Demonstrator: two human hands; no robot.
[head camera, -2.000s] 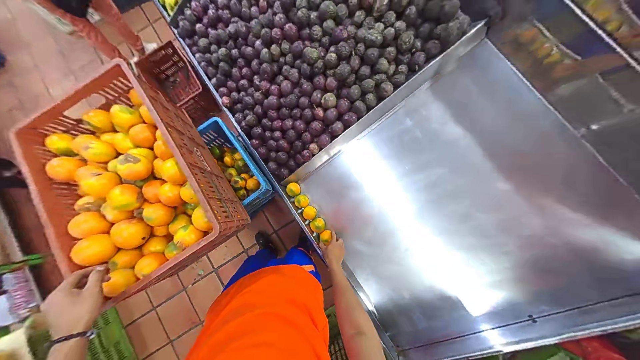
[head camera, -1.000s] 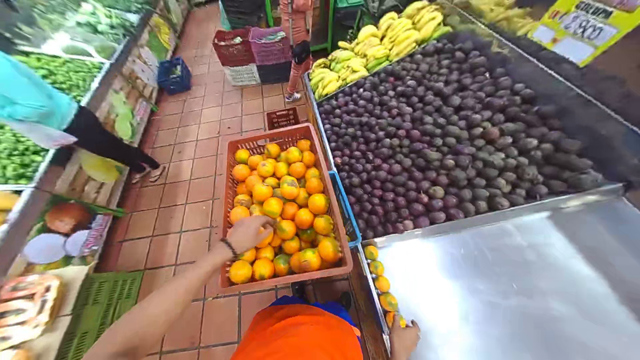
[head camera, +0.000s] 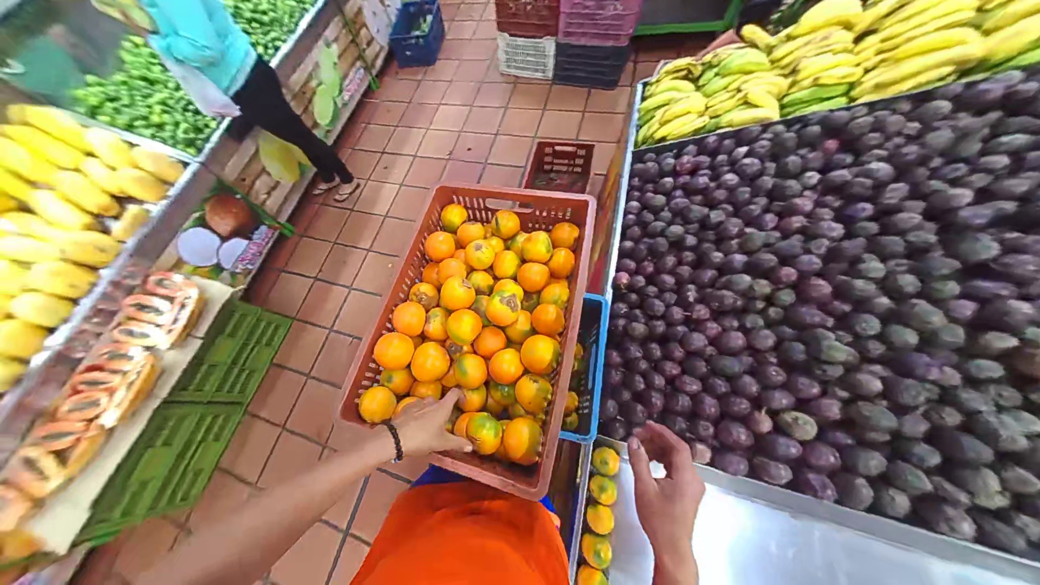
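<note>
Orange and yellow-green round fruits fill a reddish-brown plastic crate in front of me. My left hand reaches into its near end, fingers spread on a fruit; whether it grips one I cannot tell. My right hand is raised over the metal display tray, fingers apart and holding nothing. Left of it a single row of the same fruits lies along the tray's left edge. Partly under the crate's right side is a blue crate with more fruits, mostly hidden.
Dark purple fruits are heaped on the right, with bananas behind. A small dark red crate stands beyond the fruit crate. Green crates and cut papayas are at left. A person stands by the left stall; stacked crates stand far back.
My right hand, at the fruit row one second ago, is now raised with its fingers apart. My left hand remains at the crate's fruits. The view has swung markedly since two seconds ago.
</note>
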